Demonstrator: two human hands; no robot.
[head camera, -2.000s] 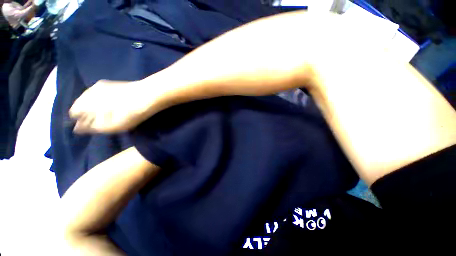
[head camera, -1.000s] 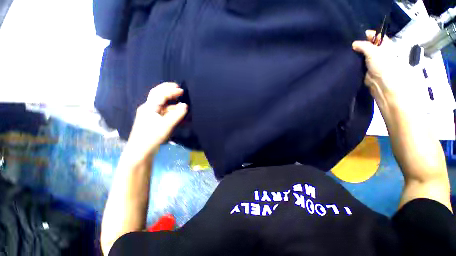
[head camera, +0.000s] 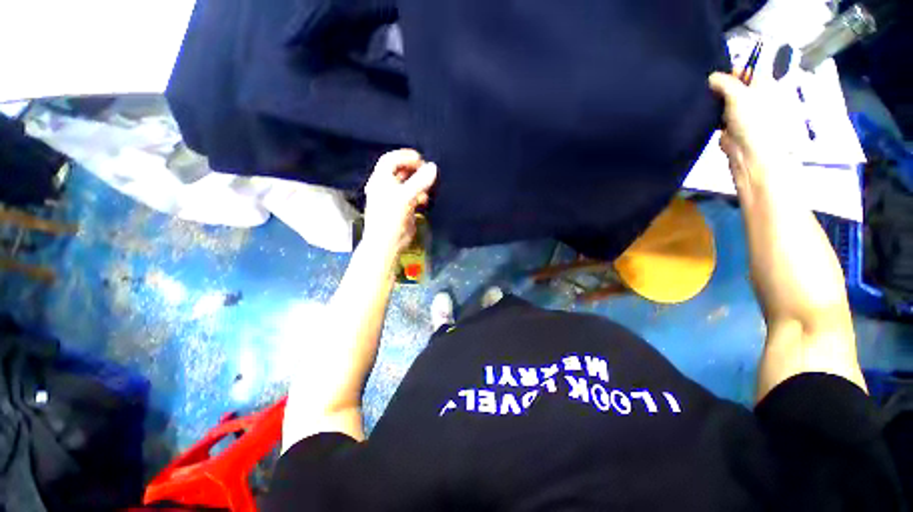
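A dark navy coat (head camera: 561, 110) lies over the table's front edge, its lower part hanging towards me. My left hand (head camera: 398, 190) pinches the coat's edge at the middle, thumb against fingers. My right hand (head camera: 739, 120) holds the coat's right side and also has small dark snips (head camera: 751, 62) sticking up from it. The fingertips of my right hand are partly hidden behind the cloth.
White sheets (head camera: 836, 120) with small dark items and a shiny metal cylinder (head camera: 839, 36) lie at the right. A round orange-yellow stool (head camera: 673, 255) is below the table. A red stool (head camera: 225, 460) stands lower left on the blue floor (head camera: 190, 270). Dark cloth (head camera: 60, 420) lies at left.
The view has shifted, showing more floor and my shoes. After crossing over the coat earlier, my hands are apart; my left hand has moved right along the coat's edge, and my right hand still holds its side.
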